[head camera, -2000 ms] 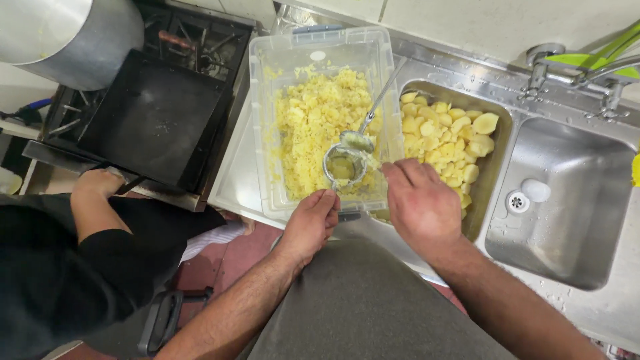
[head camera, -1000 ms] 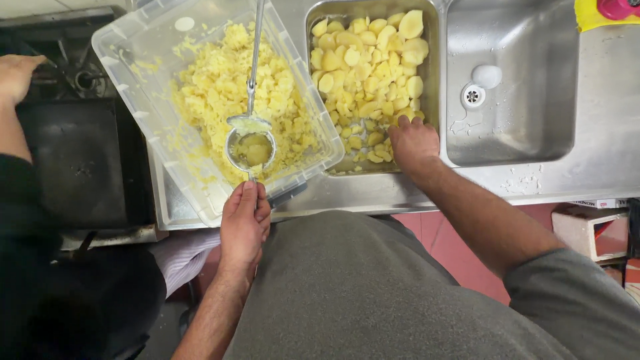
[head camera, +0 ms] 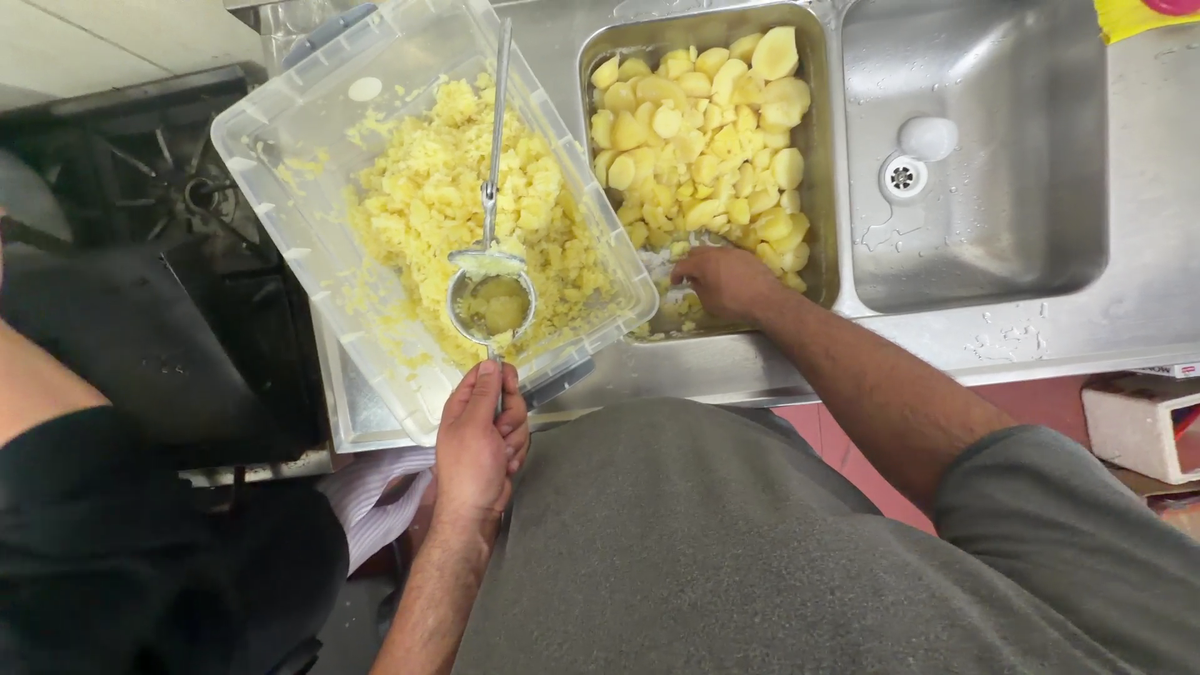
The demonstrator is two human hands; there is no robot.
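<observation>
My left hand [head camera: 483, 436] is closed on the lower handle of a metal potato ricer [head camera: 491, 305], held over a clear plastic bin [head camera: 272, 202]. The ricer is unfolded, its upper handle pointing away from me, and potato pieces lie in its round cup. Riced potato [head camera: 422, 178] is heaped in the bin below it. My right hand [head camera: 727, 279] reaches into the left sink basin at its near edge, where many cooked potato pieces [head camera: 703, 122] lie. Its fingertips are partly hidden among them, so whether they hold a piece is not clear.
To the right is a second steel basin [head camera: 994, 225] with a drain [head camera: 903, 176] and a white object [head camera: 928, 139] beside it. At left stand a gas stove [head camera: 159, 178] and a dark flat pan [head camera: 122, 347]. Another person's arm [head camera: 42, 384] is close by on that side.
My right hand has gone from beside the ricer into the left basin among the potato pieces. The ricer stays in my left hand over the bin. The view has shifted.
</observation>
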